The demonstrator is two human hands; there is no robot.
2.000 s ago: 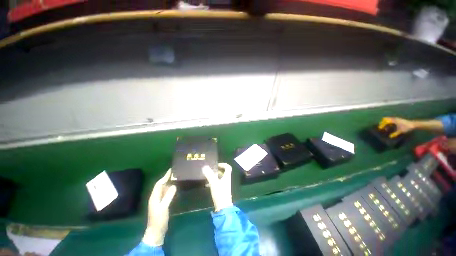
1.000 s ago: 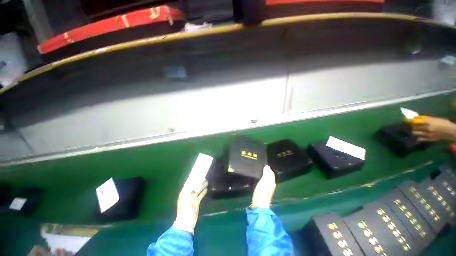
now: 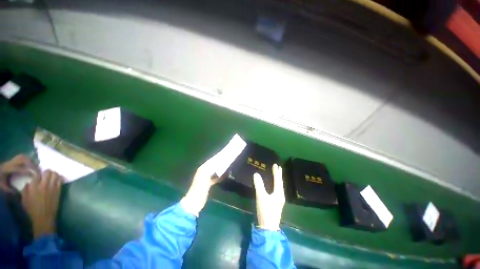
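A black box with small gold characters on its lid (image 3: 253,164) lies on the green belt in front of me. My left hand (image 3: 202,184), in a pale glove, holds a white paper slip (image 3: 229,153) at the box's left side. My right hand (image 3: 269,197), also gloved, is at the box's near right edge with thumb and fingers apart; it seems to hold nothing. Another closed black box with gold characters (image 3: 311,182) lies just to the right.
Black boxes with white slips lie along the belt, at left (image 3: 131,137), right (image 3: 357,209) and far right (image 3: 435,220). At lower left, a neighbour's bare hands (image 3: 38,193) are beside white paper (image 3: 59,160). A grey-white panel (image 3: 221,63) stands behind the belt.
The view has turned and tilted. The lid, earlier slanted over its base in my right hand, now sits squarely on the box. My right hand has opened; my left still holds the slip.
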